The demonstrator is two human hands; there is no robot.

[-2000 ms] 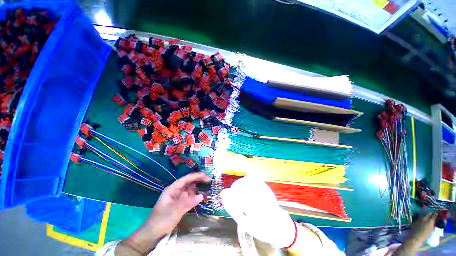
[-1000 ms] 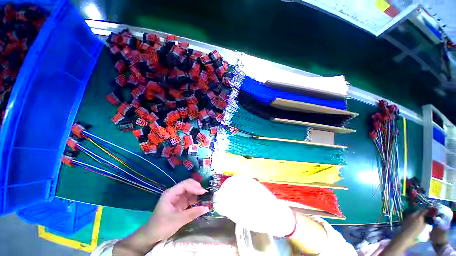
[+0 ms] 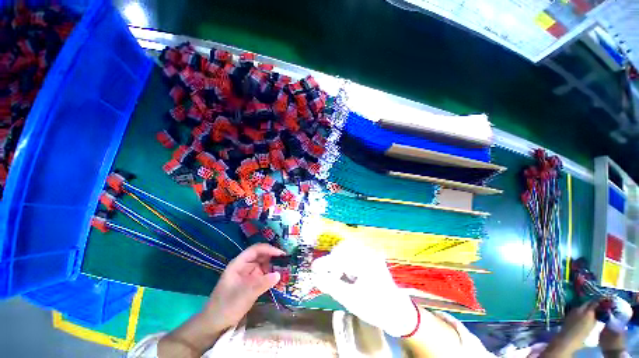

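Observation:
My left hand, bare, is at the bench's near edge with thumb and fingers around a small red and black connector housing; short dark wires trail below it. My right hand, in a white glove, is just to the right, over the near ends of the red wires. Its fingertips are washed out by glare, so I cannot tell what they hold. Yellow wires, green wires, black, blue wires and white wires lie beyond. Loose housings are heaped at the wire tips.
A large blue bin of housings stands left, a small blue bin below it. Part-wired harnesses lie beside it. A harness bundle lies right, near a compartment tray. Another person's hands hold harness parts at lower right.
My gloved right hand has shifted slightly right and its fingers look more spread over the red wires. My left hand stays around the housing. The view has shifted slightly.

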